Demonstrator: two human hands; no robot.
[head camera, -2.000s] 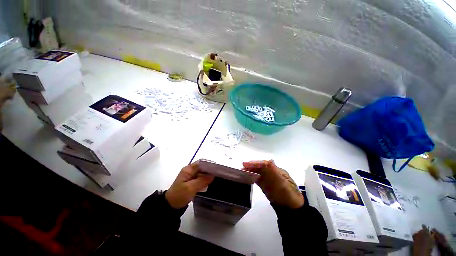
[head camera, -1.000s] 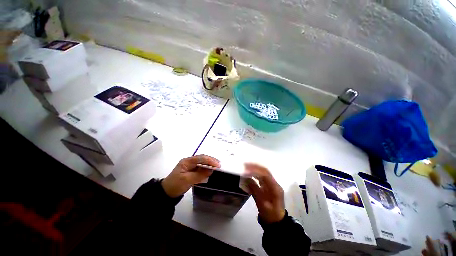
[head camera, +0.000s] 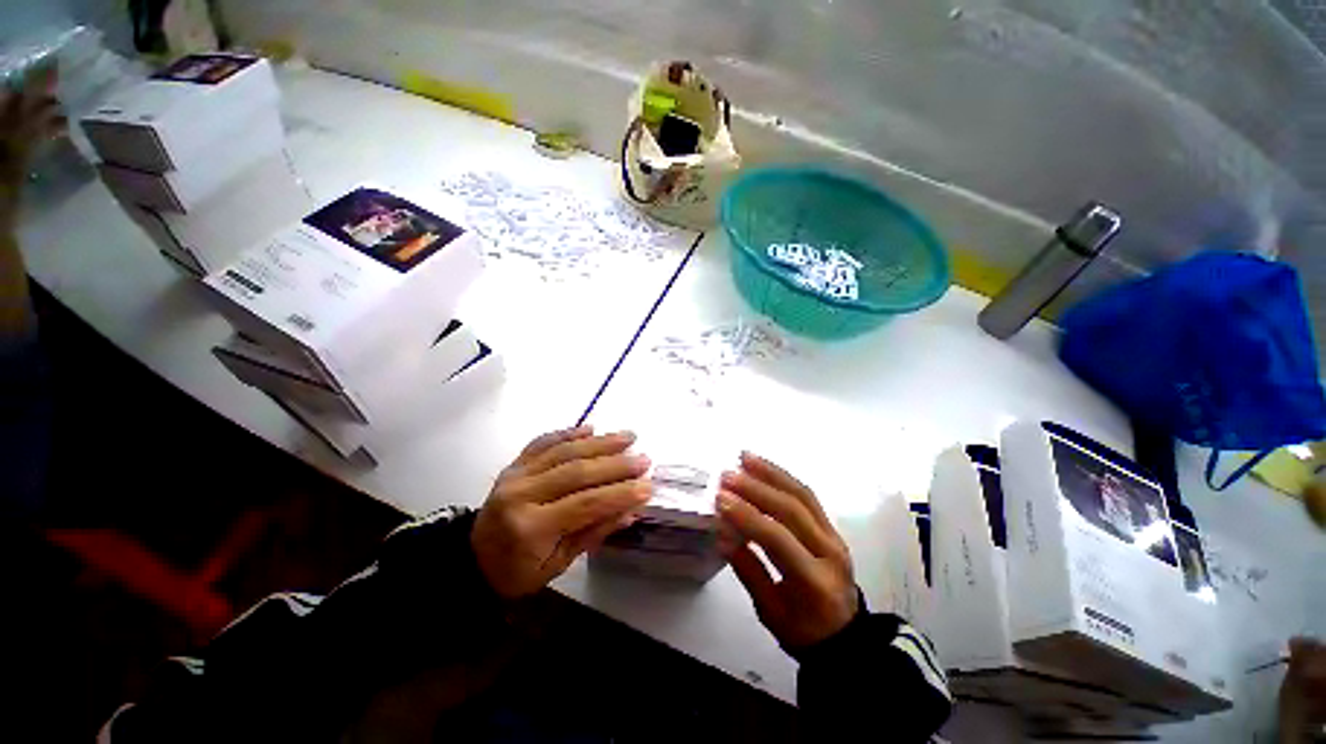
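Note:
A white retail carton (head camera: 662, 548) stands on the white table in front of me, its top covered by the closed flap. A small pale oval shows on the top, likely a plastic hang tab (head camera: 679, 475). My left hand (head camera: 560, 509) holds the carton's left side, fingers on the top edge. My right hand (head camera: 793, 550) rests against its right side, fingertips at the top edge. The carton's lower part is partly hidden by my hands.
Finished cartons (head camera: 327, 291) are piled at left, with another stack behind. Open cartons (head camera: 1112, 567) stand at right. A teal basin (head camera: 836, 323) holds white pieces; loose ones (head camera: 545, 225) lie around. Behind are a cloth tote (head camera: 681, 192), flask (head camera: 1050, 272) and blue bag (head camera: 1200, 349). Other people's hands show at both edges.
The carton's top was open with its dark inside showing; the flap is now down. My hands have moved from the raised flap to the carton's two sides. The view has shifted.

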